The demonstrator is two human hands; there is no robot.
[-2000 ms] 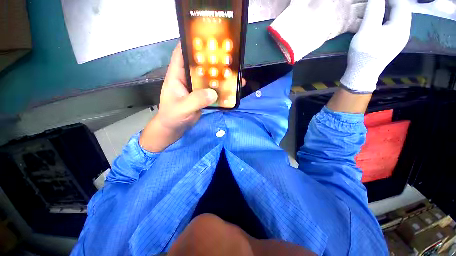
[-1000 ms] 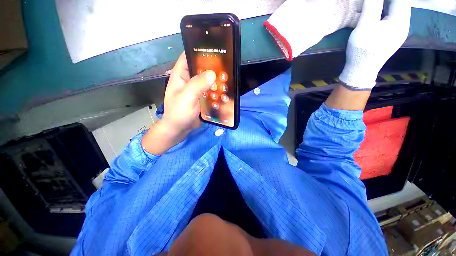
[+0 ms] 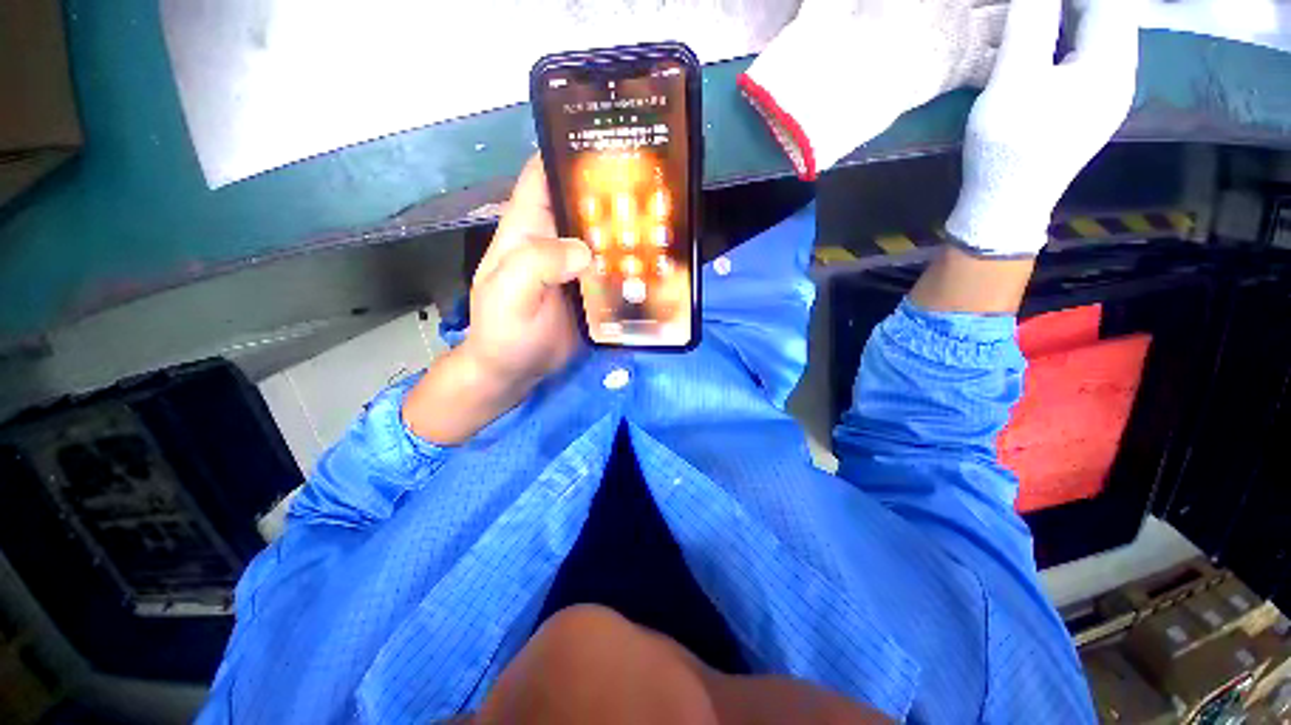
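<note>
A smartphone [image 3: 623, 198] with a black frame and a lit screen showing a keypad stands out over the bench's front edge. My bare left hand [image 3: 524, 298] holds it, with the thumb at the left side of the screen. My right hand [image 3: 1048, 128] wears a white work glove and rests at the bench edge; its fingertips are cut off by the top of the picture, so I cannot tell whether it holds anything. A loose white glove [image 3: 864, 85] with a red cuff edge lies on the bench beside it.
A shiny metal bench plate [image 3: 354, 71] lies on the green bench [image 3: 128, 227]. Brown cardboard [image 3: 31, 92] is at the far left. A black bin [image 3: 850, 333] with red sheets [image 3: 1076, 418] is below right; black trays [image 3: 135, 482] are below left, beside a white panel [image 3: 354, 375].
The phone has moved slightly right and up since a second ago. My left thumb has shifted off the middle of the screen to its left side. My gloved right hand has moved slightly left.
</note>
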